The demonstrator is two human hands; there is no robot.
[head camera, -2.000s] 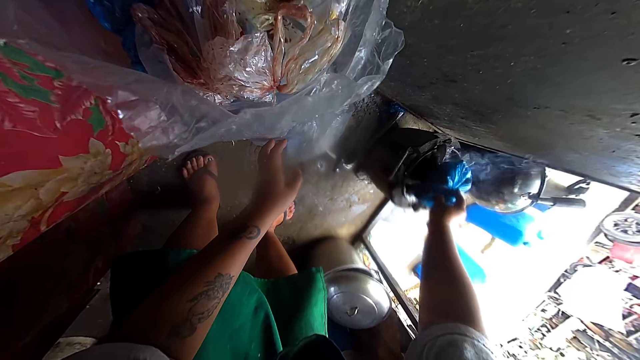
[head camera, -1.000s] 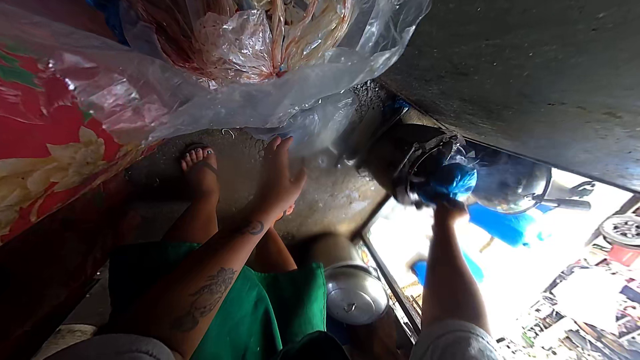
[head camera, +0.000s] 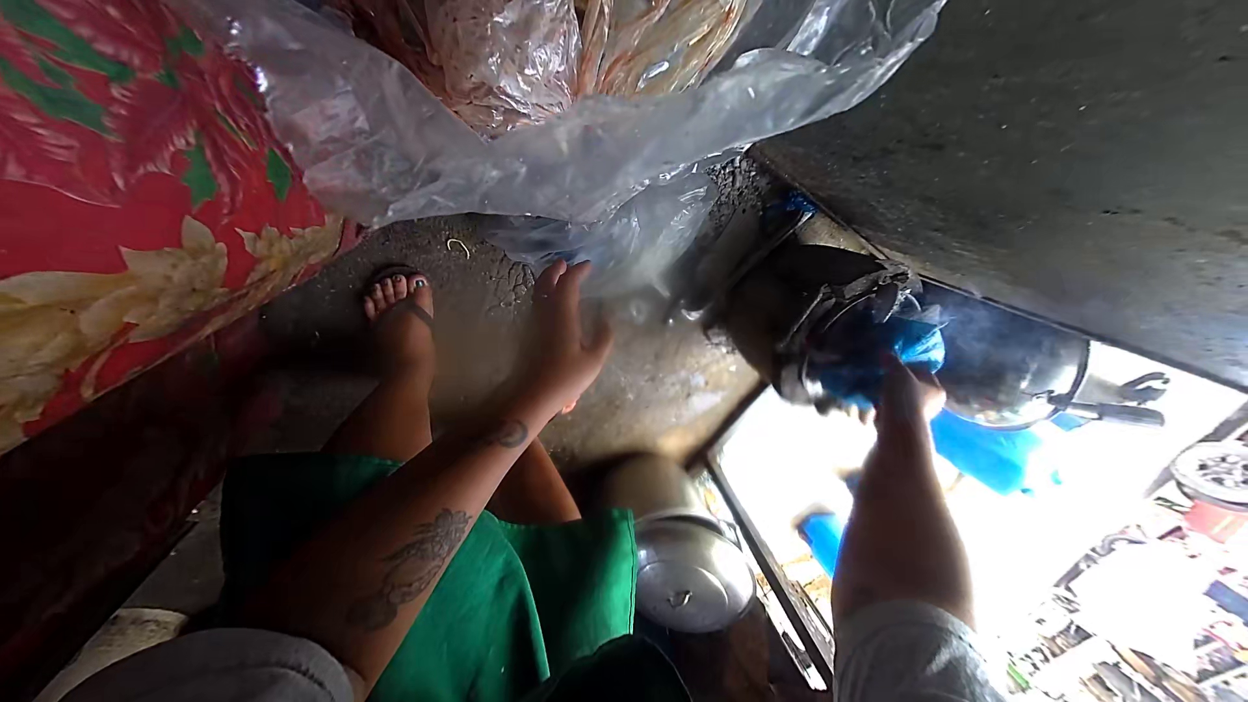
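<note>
My right hand [head camera: 912,385] grips a blue plastic bag [head camera: 915,343] at the mouth of a dark, sooty stove or pot [head camera: 804,302]; the dim light hides which it is. Just beyond the bag lies a shiny metal pot [head camera: 1014,361] with a dark handle, in thin smoke or steam. My left hand [head camera: 573,341] is raised over the floor with its fingers apart and nothing in it. Above it hangs the edge of a large clear plastic bag [head camera: 585,161], which holds smaller filled plastic bags [head camera: 502,58].
A lidded metal pot [head camera: 694,575] stands beside my green-clad lap. A red floral tablecloth [head camera: 146,224] covers the surface at the left. A dark wall or panel [head camera: 1053,175] fills the upper right. Past an opening, a wheel [head camera: 1214,473] and scattered objects show in bright light.
My right hand stays at the dark stove or pot with the blue bag. My left hand remains raised with its fingers apart. The view has shifted slightly.
</note>
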